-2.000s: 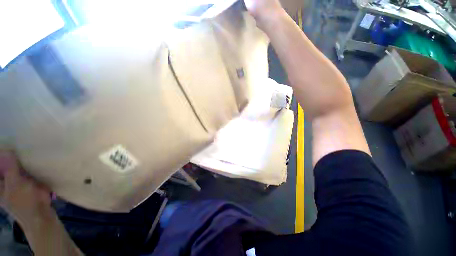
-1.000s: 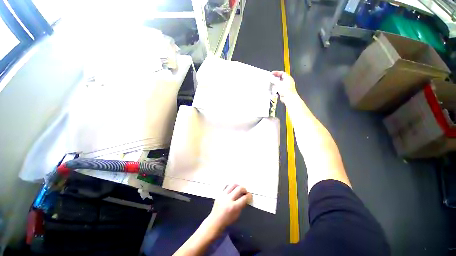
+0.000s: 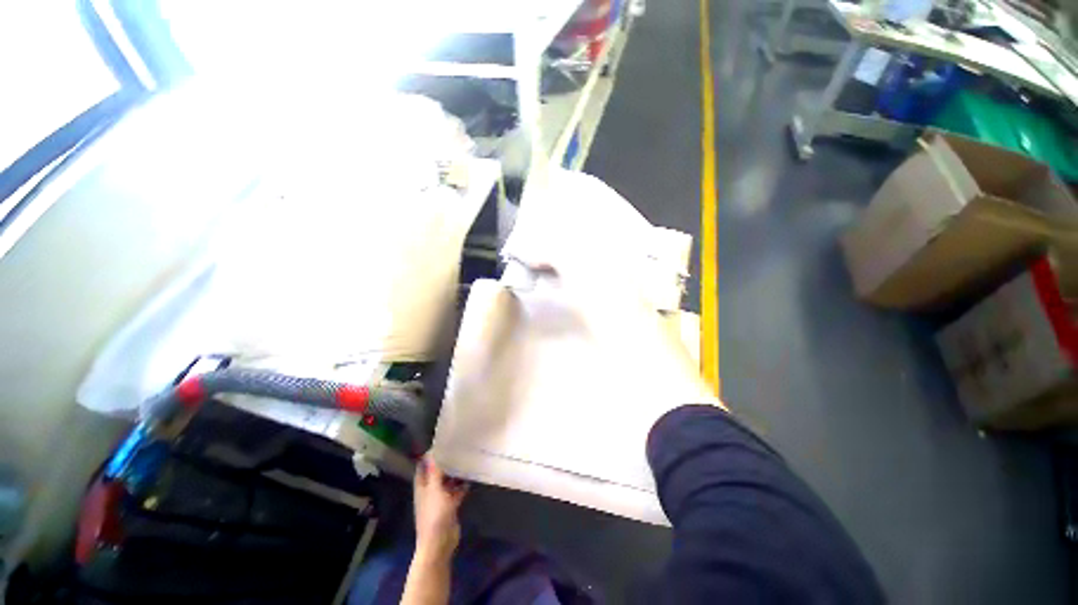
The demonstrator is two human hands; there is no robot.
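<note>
A cream cover [image 3: 567, 390] lies over the stand in front of me, with a seam line along its near edge. More cream covers [image 3: 591, 225] lie behind it, very bright. My left hand [image 3: 437, 487] is at the near left corner of the cover, with fingers and thumb closed on its edge. My right arm reaches forward over the cover's right side. The glare blends my right hand into the cream material, so its fingers and hold cannot be made out.
A large cream pile [image 3: 355, 260] lies on the rack at the left. A grey ribbed hose [image 3: 278, 384] with red bands crosses below it, above black bundles [image 3: 236, 508]. A yellow floor line [image 3: 709, 177] runs at the right. Cardboard boxes [image 3: 904, 225] stand farther right.
The printed cover seen held up is now down on the stand. My left hand has moved left from the near edge's middle to its corner. My right arm has moved left over the cover.
</note>
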